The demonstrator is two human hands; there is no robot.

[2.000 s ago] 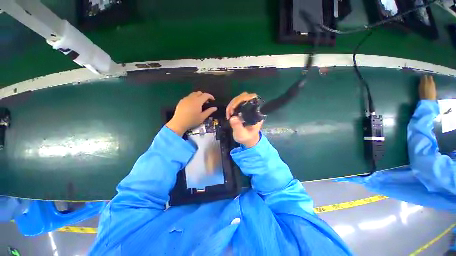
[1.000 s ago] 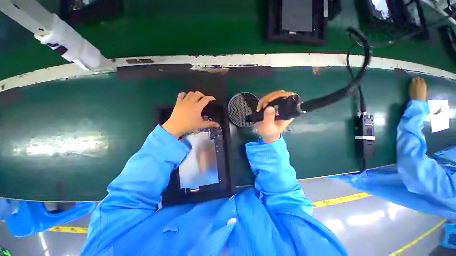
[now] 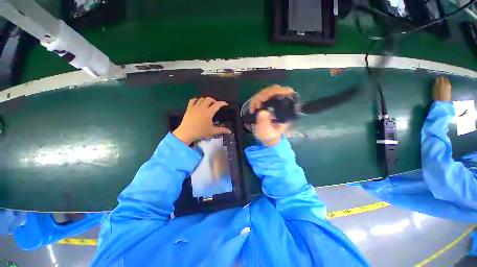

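Note:
A black fixture tray point(image 3: 239, 180) lies in front of me with an opened tablet in it. The tablet's large shiny battery point(image 3: 212, 169) faces up. My left hand point(image 3: 201, 120) rests over the tray's far left part, thumb and fingers apart, hiding much of the main board. My right hand point(image 3: 269, 114), blurred, is closed around the black electric screwdriver point(image 3: 285, 108), just right of the tray's far end. It covers most of the round screw dish point(image 3: 246, 108). The screwdriver's bit cannot be made out.
A white chipped rail point(image 3: 251, 63) separates the bench from the conveyor, where another tray point(image 3: 305, 40) lies. A black block with a white band point(image 3: 387, 141) hangs on a cord at right. Another person's arm point(image 3: 442, 141) is at far right. A white post point(image 3: 78, 49) stands at upper left.
My right hand with the screwdriver moved right from the tray to the dish, and now has shifted slightly back left. My left hand stays at the tray. Trays on the conveyor have shifted left.

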